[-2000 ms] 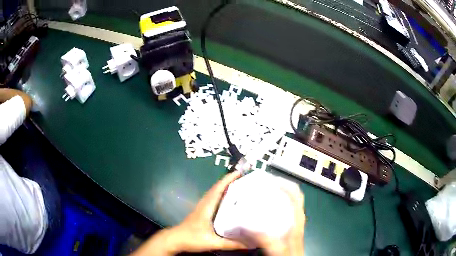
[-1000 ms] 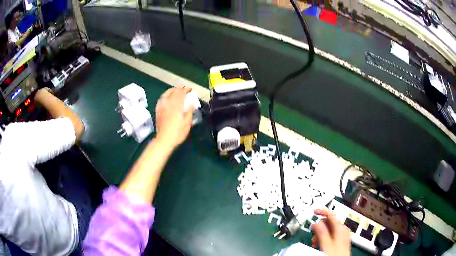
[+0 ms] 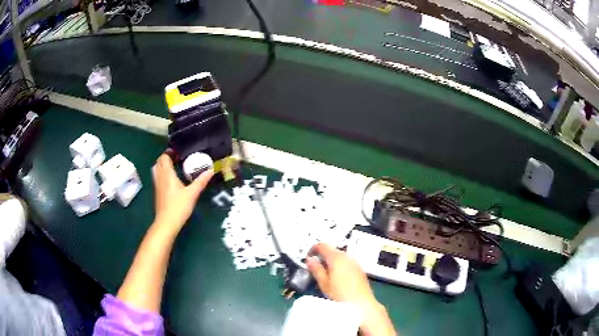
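Observation:
My left hand (image 3: 176, 197) has its thumb and fingers around the white round front part (image 3: 198, 165) of the black and yellow boxy unit (image 3: 200, 128). My right hand (image 3: 345, 279) is over the near right edge of the pile of white clips (image 3: 282, 216), thumb and finger close together beside the black cord's plug (image 3: 299, 279). Whether it holds a clip or the plug cannot be told. A plain white block-like thing (image 3: 322, 318), cut off by the bottom edge, lies under my right hand. Three white cube adapters (image 3: 120, 178) stand close together at left.
A white multi-socket strip (image 3: 404, 261) and a brown strip (image 3: 433, 235) under tangled cord lie right of the pile. The dark conveyor belt (image 3: 368, 125) carries a cube adapter (image 3: 538, 177). A white bag (image 3: 581, 279) is at right. A neighbour's sleeve (image 3: 12, 226) shows at left.
My left hand has moved from the lone cube adapter to the boxy unit's round part. That adapter now stands with the others. My right hand has moved beside the plug. The view has shifted.

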